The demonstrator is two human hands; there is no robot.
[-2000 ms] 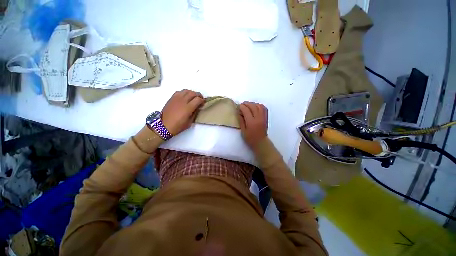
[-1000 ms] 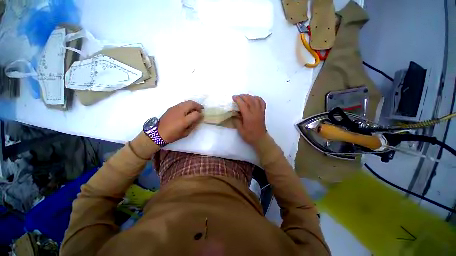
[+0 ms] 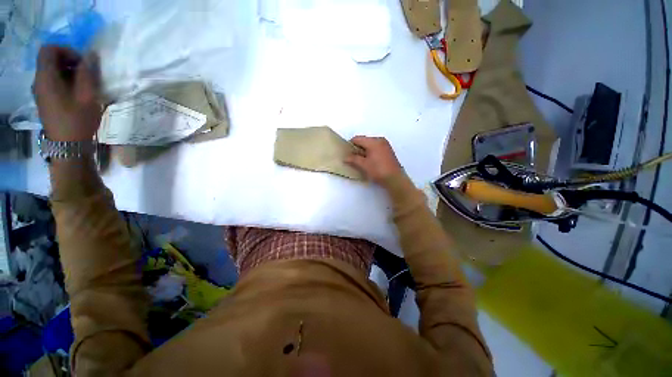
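Note:
A khaki cut piece lies on the white table in front of me, its pointed long edge away from me. My right hand has its fingers on the piece's right end, pinching it. My left hand is at the upper left, blurred, over the bundle there; its fingertips are hard to make out against a blue scrap, so I cannot tell whether it holds anything. A khaki bundle with a white marked top piece lies right of my left hand.
A steam iron lies at the right on a long khaki offcut, beside a metal plate. Stiff tan templates and orange-handled scissors lie upper right. A yellow-green sheet is lower right.
My left hand has left the khaki piece and moved to the upper-left bundle. The piece now lies flat and spread, with only my right hand at its end.

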